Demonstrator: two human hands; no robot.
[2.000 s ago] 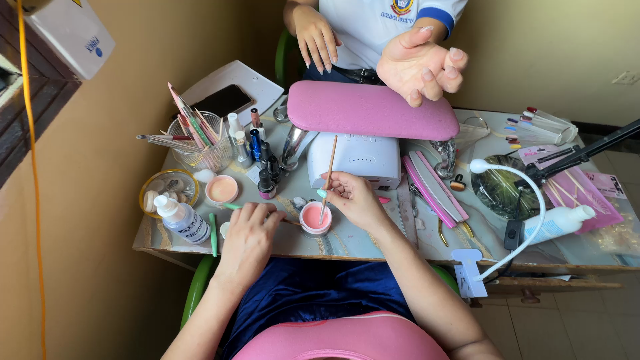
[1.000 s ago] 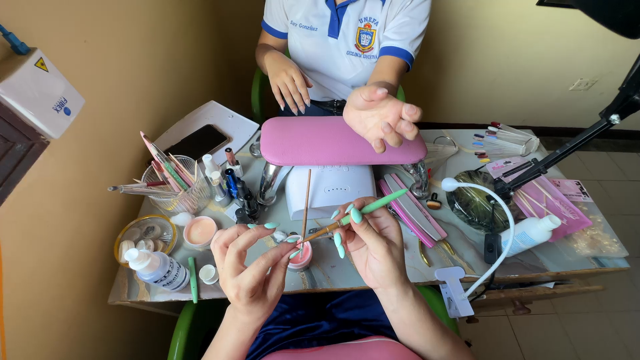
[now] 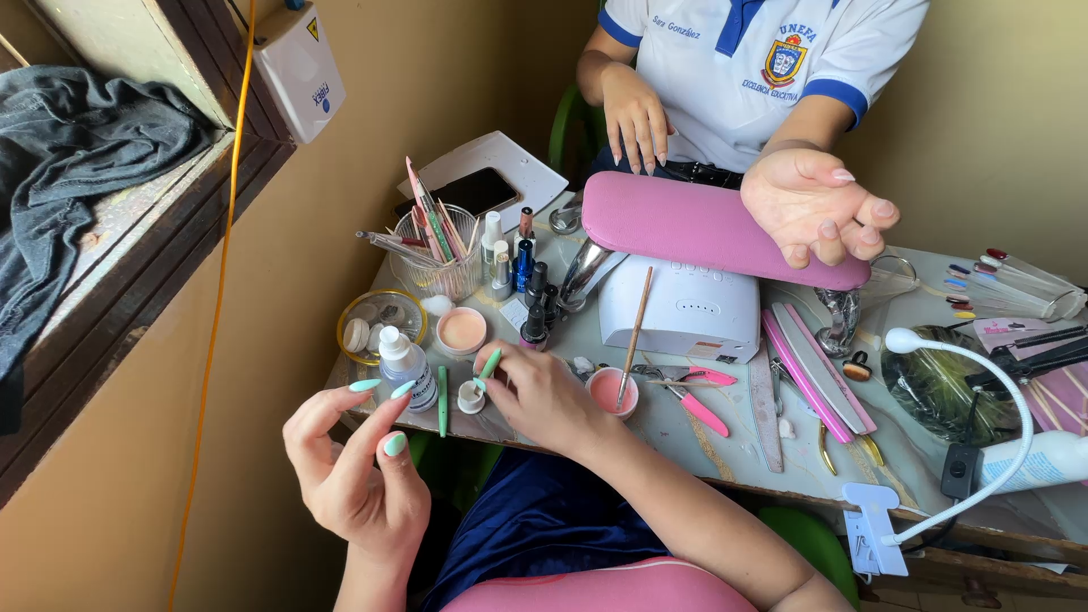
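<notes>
My left hand (image 3: 365,467) is raised in front of the table's near edge, fingers apart, holding nothing visible. My right hand (image 3: 544,395) pinches a green-handled tool (image 3: 490,364) over a small white cup (image 3: 471,397); the tool's lower end is at the cup. A green cap or handle (image 3: 443,401) lies left of the cup, beside a clear bottle with a white pump top (image 3: 404,365). Behind sits an open jar of peach powder (image 3: 461,331). A brush (image 3: 636,331) leans in a jar of pink product (image 3: 610,392), right of my right hand.
Across the table, a person's hand (image 3: 816,204) rests palm up on a pink armrest (image 3: 680,217) above a white nail lamp (image 3: 680,306). Polish bottles (image 3: 524,265) and a clear tool basket (image 3: 438,272) stand left. Nail files (image 3: 812,365), pink-handled nippers (image 3: 704,414) and a clip-on lamp (image 3: 875,527) are right.
My hands have separated; the green-handled tool that was between them a second ago is now in my right hand at the small cup. The view has shifted.
</notes>
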